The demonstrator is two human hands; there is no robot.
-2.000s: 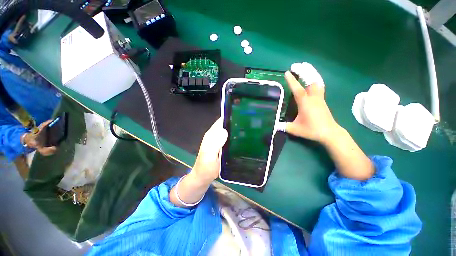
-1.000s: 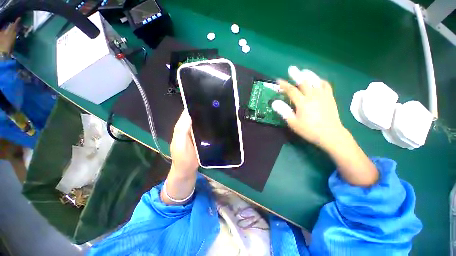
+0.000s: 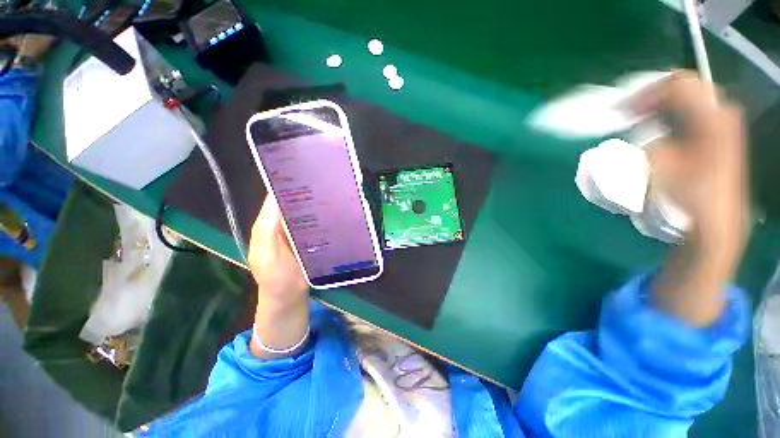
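Observation:
My left hand [image 3: 275, 261] holds a smartphone [image 3: 321, 201] with a white-edged case, its screen lit pinkish. The phone covers most of the black housing [image 3: 301, 92], of which only the top edge shows behind it. A square green circuit board [image 3: 421, 207] lies flat on the black work mat [image 3: 412, 295], just right of the phone. My right hand [image 3: 697, 162] is raised at the right over the white foam pads [image 3: 612, 175] and is blurred. A blurred white piece [image 3: 582, 111] shows at its fingertips; whether it is gripped is unclear.
A white box [image 3: 128, 115] with a metal-sheathed cable [image 3: 214, 167] stands at the left under a black hose [image 3: 73, 27]. A display unit [image 3: 220, 38] is behind it. Several white discs [image 3: 390, 72] lie behind the mat. A green bin [image 3: 73, 295] is below left.
My right hand has left the circuit board and moved right and up to the foam pads. The board now lies flat and uncovered. The phone has shifted left and its screen has turned from dark to pinkish.

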